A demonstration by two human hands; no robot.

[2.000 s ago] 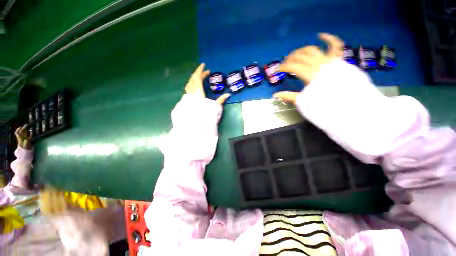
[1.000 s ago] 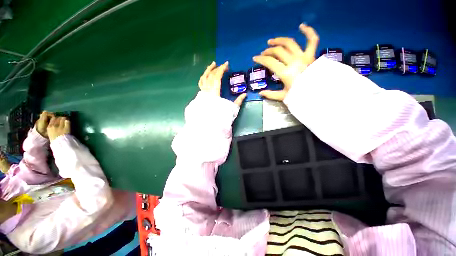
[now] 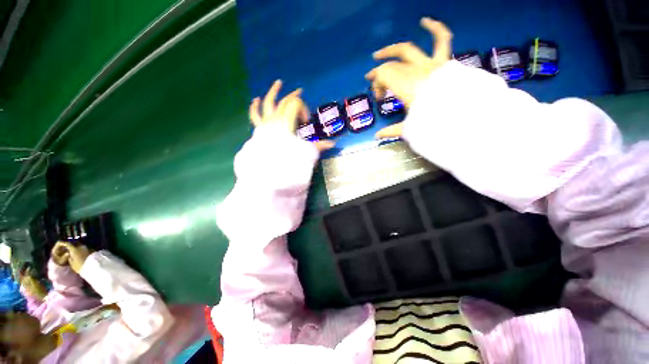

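Observation:
A row of several smartwatch units point(image 3: 359, 113) with lit screens lies on the blue mat point(image 3: 320, 43). My left hand point(image 3: 281, 114) is at the left end of the row, fingers spread, partly over the leftmost unit; whether it grips the unit cannot be told. My right hand point(image 3: 407, 75) is over the middle of the row, fingers curled and apart, partly covering a unit point(image 3: 390, 104); its contact is unclear. More units point(image 3: 543, 58) lie right of my right hand. The black pocket tray point(image 3: 427, 235) lies nearest me with its visible pockets empty, partly under my right sleeve.
A beige strip point(image 3: 370, 170) lies between the pocket tray and the blue mat. Another black tray point(image 3: 635, 43) stands at the far right edge. At the left a neighbouring worker's hands point(image 3: 70, 254) are by a black tray point(image 3: 92, 229) on the green bench point(image 3: 171, 178). A red tray edge shows low left.
My hands have stayed over the row, with my left hand now nearer its left end unit. The neighbour's hands and tray appear lower in view as the camera has turned.

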